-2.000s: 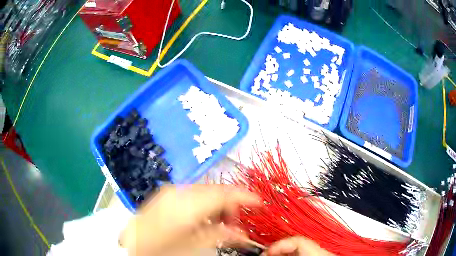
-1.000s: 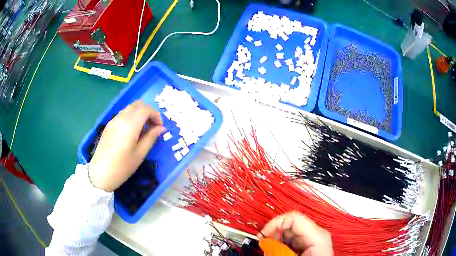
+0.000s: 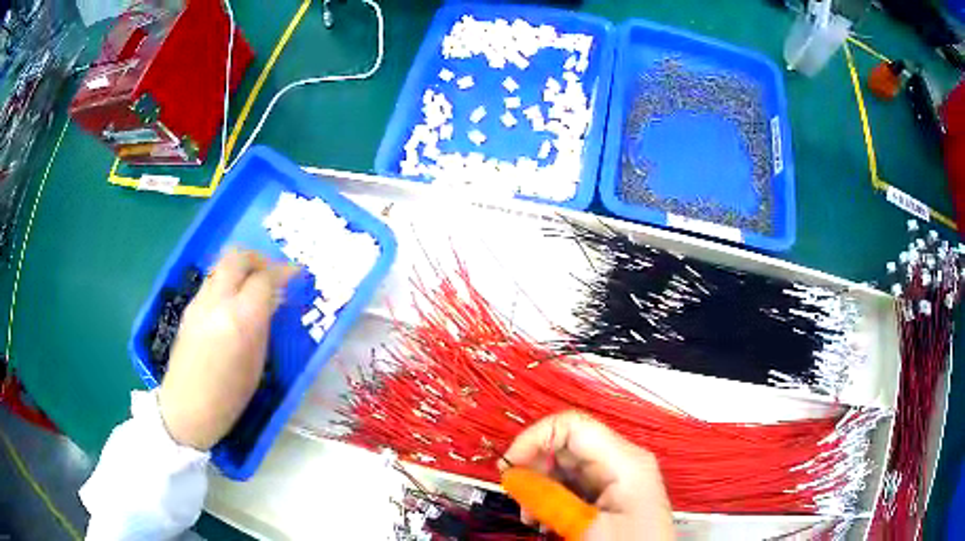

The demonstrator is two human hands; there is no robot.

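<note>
My left hand (image 3: pixel 220 354) is over the left blue parts tray (image 3: pixel 383 257), its fingers blurred between the black housings (image 3: pixel 169 317) and the white housings (image 3: pixel 323 248). Whether its fingertips hold a piece cannot be told. My right hand (image 3: pixel 601 470) holds the orange-handled tool (image 3: pixel 545 502) at the bottom centre, over the near edge of the red lead wires (image 3: pixel 635 433). A thin dark tip shows near its fingertips. The black lead wires (image 3: pixel 709 322) lie in the compartment beyond.
The long off-white wire tray (image 3: pixel 344 481) crosses the bench. Beyond it stand a blue tray of white housings (image 3: pixel 394 137) and a blue tray of small grey parts (image 3: pixel 788 201). Bundled harnesses (image 3: pixel 910 391) lie at right. A red machine (image 3: pixel 159 90) stands back left.
My left hand moved from beside my right hand into the left parts tray. The orange tool has come into view in my right hand. The whole view has shifted.
</note>
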